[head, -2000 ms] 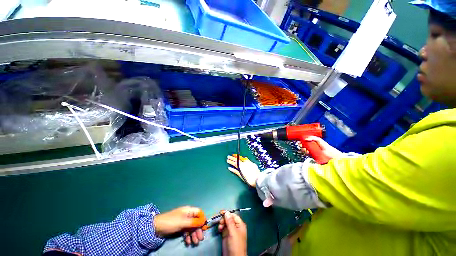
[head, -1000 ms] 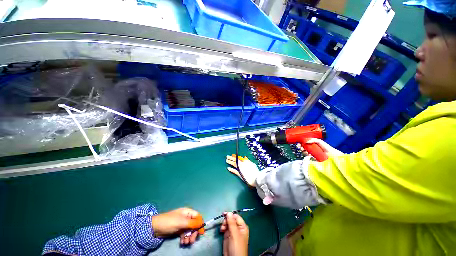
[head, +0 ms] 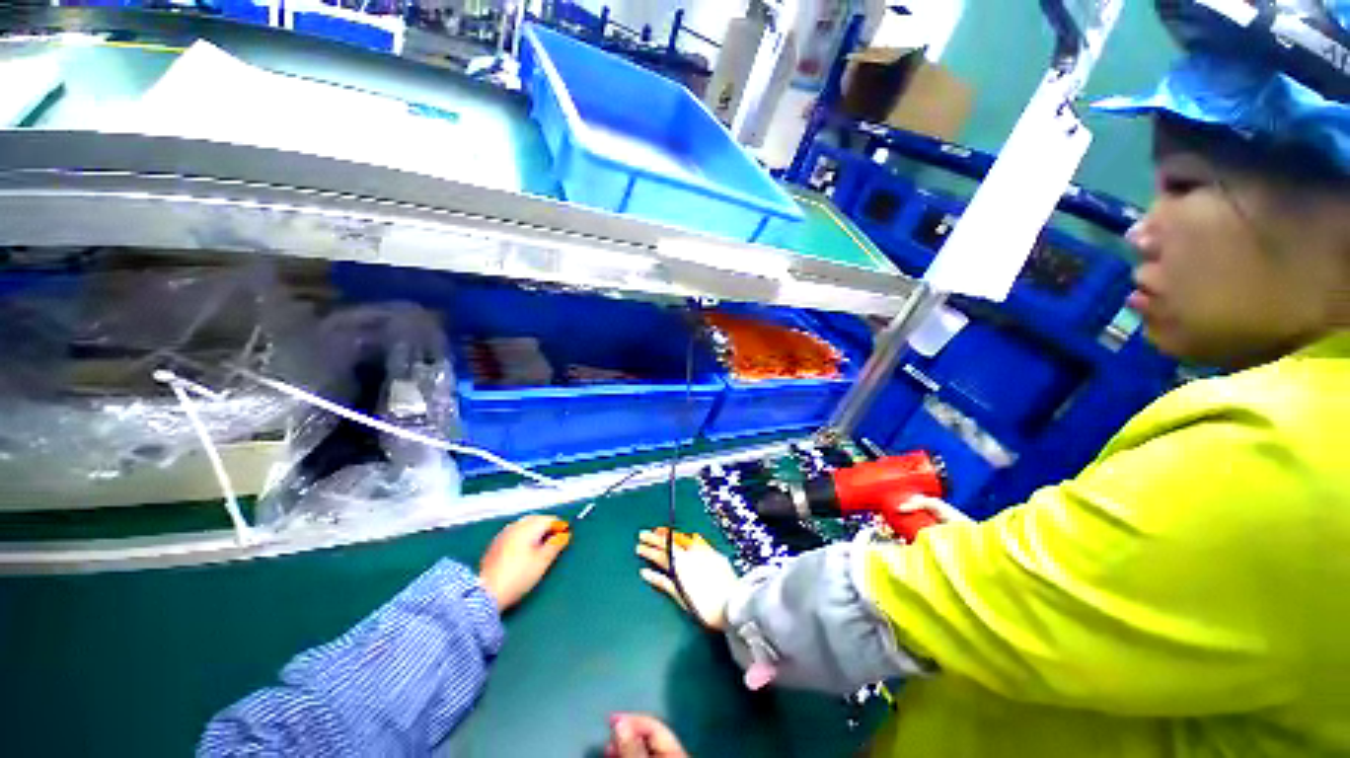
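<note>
A thin black cable lead point(head: 629, 481) with a pale end is at the back edge of the green bench, just beyond my left fingertips. My left hand point(head: 526, 557), in a blue checked sleeve with orange finger cots, reaches toward it. A small gap seems to show between them; whether I touch the lead is unclear. My right hand point(head: 646, 736) is at the bottom edge, largely cut off, fingers curled; I cannot tell if it holds anything.
At right, a person in a yellow-green jacket holds a red heat gun point(head: 885, 483) over rows of black leads point(head: 736, 511), other hand point(head: 686, 575) on the bench. A cord point(head: 675, 444) hangs before it. Blue bins point(head: 592, 422) and a clear bag point(head: 378, 496) sit under the shelf.
My left hand has moved up and away toward the bench's back edge. My right hand has dropped toward the bottom edge. They no longer work together on a lead. The view has shifted.
</note>
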